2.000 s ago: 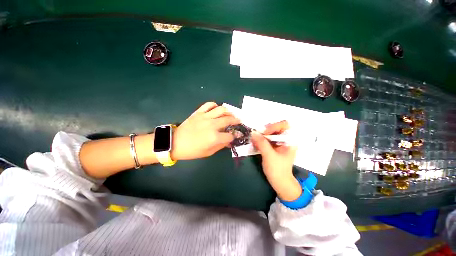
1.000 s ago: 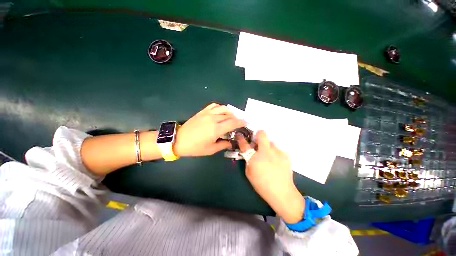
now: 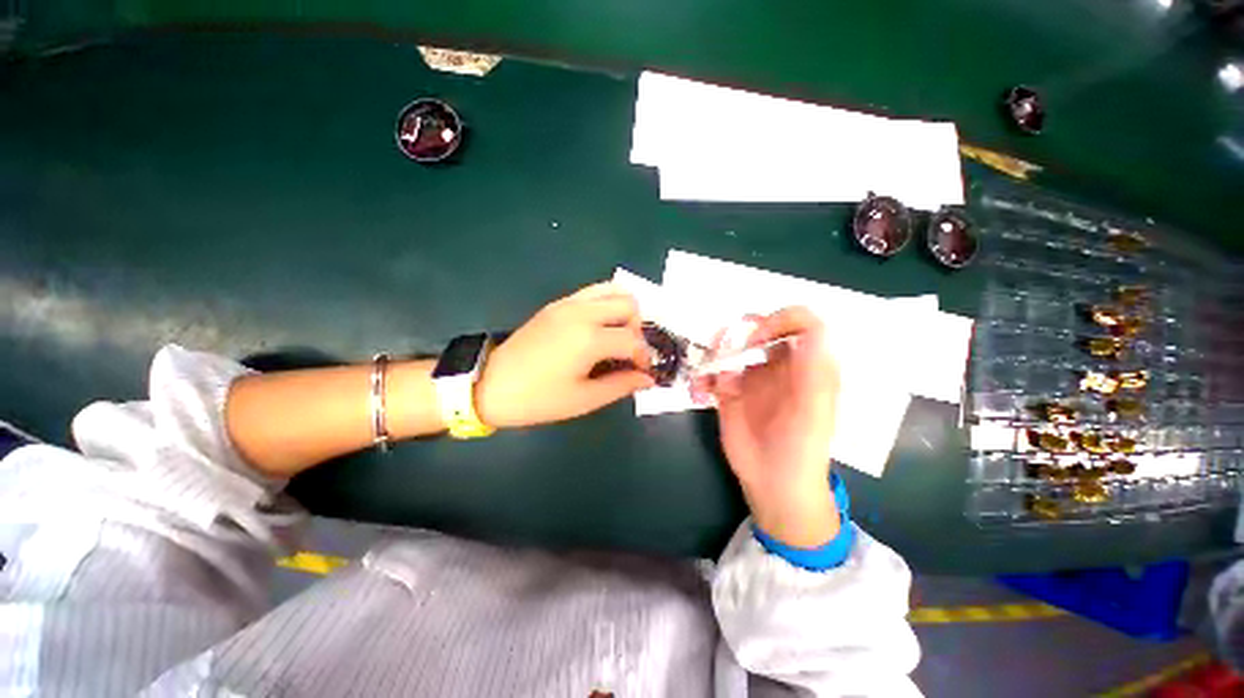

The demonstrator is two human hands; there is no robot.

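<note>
My left hand holds a black round housing by its left side, over the edge of the white sheets. My right hand is just right of the housing and holds pale, slim tweezers between thumb and fingers. Their tip points left towards the housing; whether it touches is too small to tell. The inside of the housing is partly hidden by my fingers.
Two round housings stand right of centre, another at upper left, one more at upper right. A long white sheet lies beyond my hands. A clear blister tray with gold parts is at right.
One second ago my right fingers were on the housing; now my right hand has drawn back to the right and turned, with the tweezers showing across it. My left hand still holds the housing.
</note>
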